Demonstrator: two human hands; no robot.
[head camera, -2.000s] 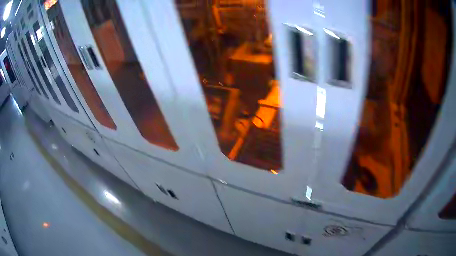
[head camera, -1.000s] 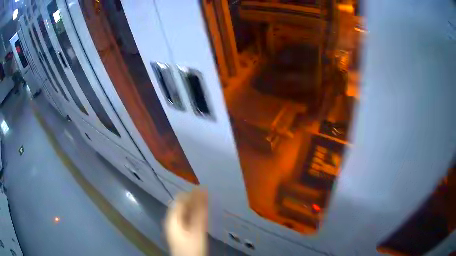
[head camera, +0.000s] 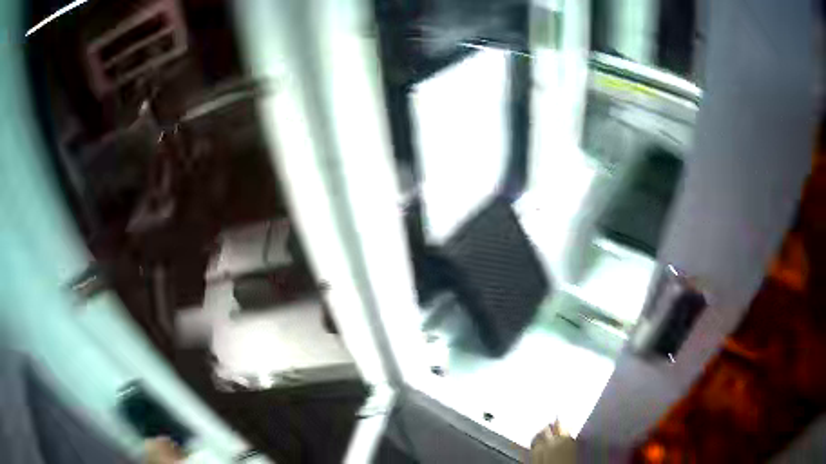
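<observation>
A machine cabinet stands open in front of me. Its left door (head camera: 335, 172) and right door (head camera: 738, 154) are apart, with a brightly lit interior between them. My left hand (head camera: 164, 450) shows as a small blurred patch at the bottom edge, just below a dark recessed handle (head camera: 149, 412). My right hand (head camera: 552, 448) is at the bottom edge, in front of the pale metal deck (head camera: 516, 399) near the right door's edge. Both hands are mostly cut off, and their grip is unclear. A dark ribbed rectangular thing (head camera: 500, 272), possibly a tray or keyboard, stands tilted inside.
A bright white rectangle (head camera: 462, 136), a sheet or panel, is upright behind the ribbed thing. A dark block (head camera: 643, 199) is inside at right. White equipment (head camera: 272, 317) shows at left. The right door has a dark recessed handle (head camera: 675, 319). An amber window (head camera: 770, 335) is at far right.
The view has moved from closed white doors with amber windows to an open, brightly lit cabinet. The raised hand seen earlier is gone from its place; two hands now show at the bottom edge.
</observation>
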